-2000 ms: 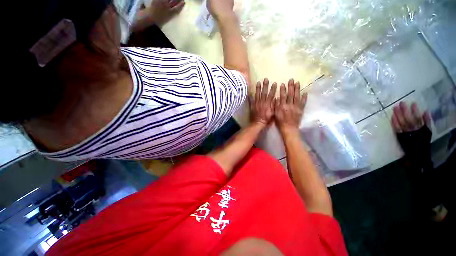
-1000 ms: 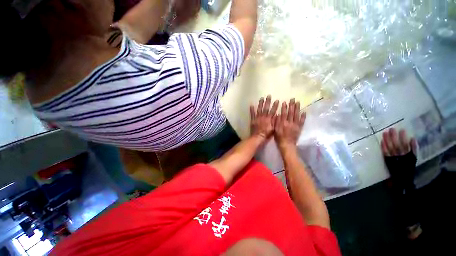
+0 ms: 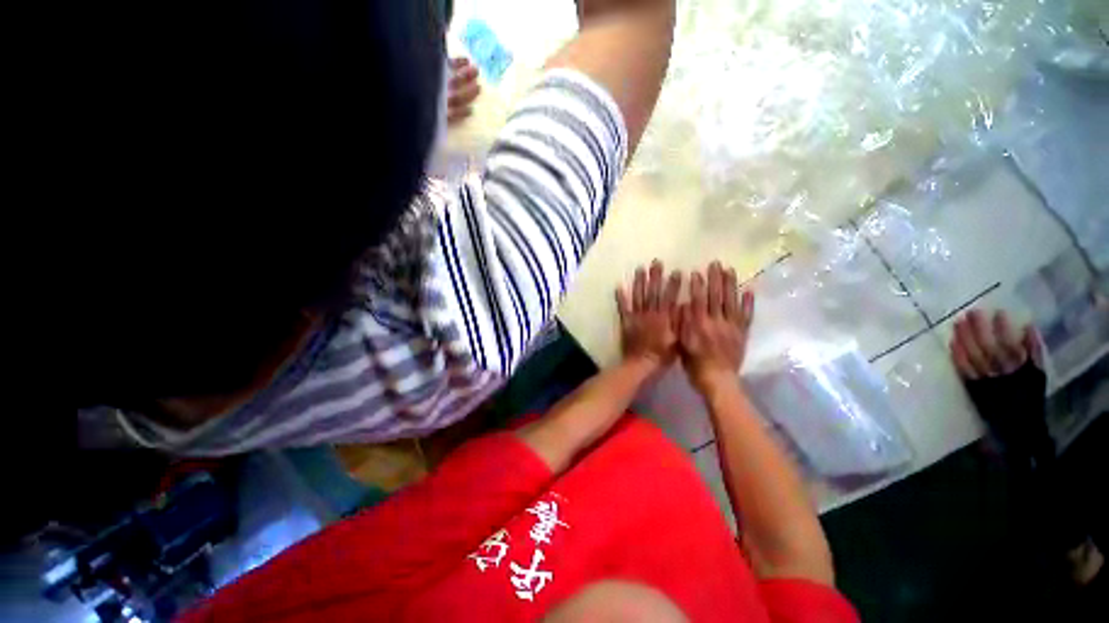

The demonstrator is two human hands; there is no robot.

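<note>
My left hand (image 3: 648,314) and my right hand (image 3: 715,319) lie palm down, side by side, on the pale tile-patterned table (image 3: 584,292). Their thumb sides touch. The fingers are a little apart and point away from me. I see nothing held in either hand; what is under the palms is hidden. A flat stack of clear bags (image 3: 833,414) lies to the right of my right forearm, near the table's front edge.
A loose heap of clear plastic bags (image 3: 778,97) spreads over the far table. A coworker in a striped shirt (image 3: 535,195) leans in close on the left. Another person's hand (image 3: 991,344) rests at the right. A light blue item (image 3: 487,49) lies at the top.
The coworker's dark-haired head has come closer and covers much of the upper left. My hands stay together on the table and sit slightly lower in the picture.
</note>
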